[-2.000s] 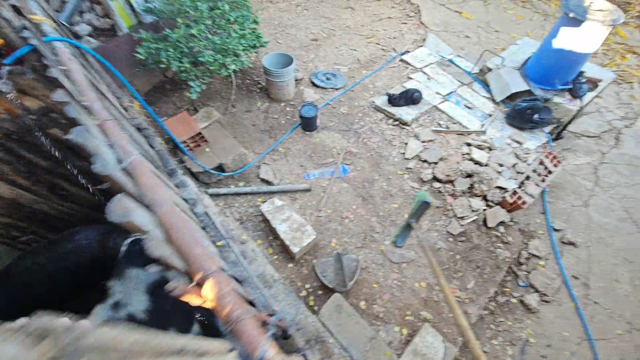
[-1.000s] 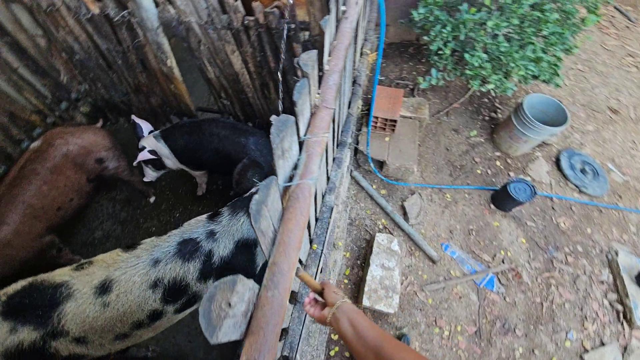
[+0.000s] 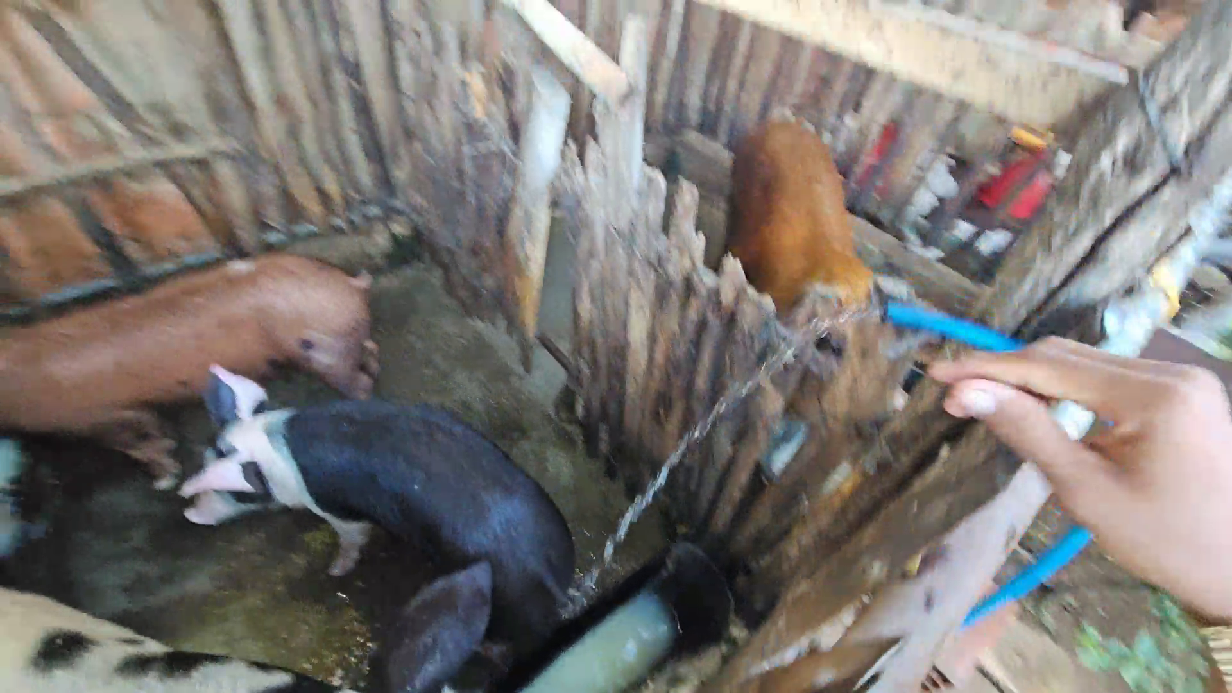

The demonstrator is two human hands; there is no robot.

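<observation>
My right hand (image 3: 1126,443) reaches in from the right edge, thumb and fingertips close together, over the wooden fence. A blue hose (image 3: 948,325) passes behind its fingers and shows again below the thumb; whether the fingers grip it is unclear. From the hose end, a stream of water (image 3: 688,438) falls toward a dark trough (image 3: 698,587) holding pale liquid at the bottom of the pen. A black-and-white pig (image 3: 433,472) stands beside the trough. My left hand cannot be made out.
A reddish-brown pig (image 3: 221,337) stands at left, and part of a spotted pig (image 3: 125,654) shows at lower left. Rough upright stakes (image 3: 635,289) divide the pen from an orange-brown pig (image 3: 794,207) beyond. A thick wooden post (image 3: 1107,164) rises at upper right.
The view has swung far toward the pen. A hand holding a short wooden stick by the fence rail one second ago shows no stick now and is beside the blue hose.
</observation>
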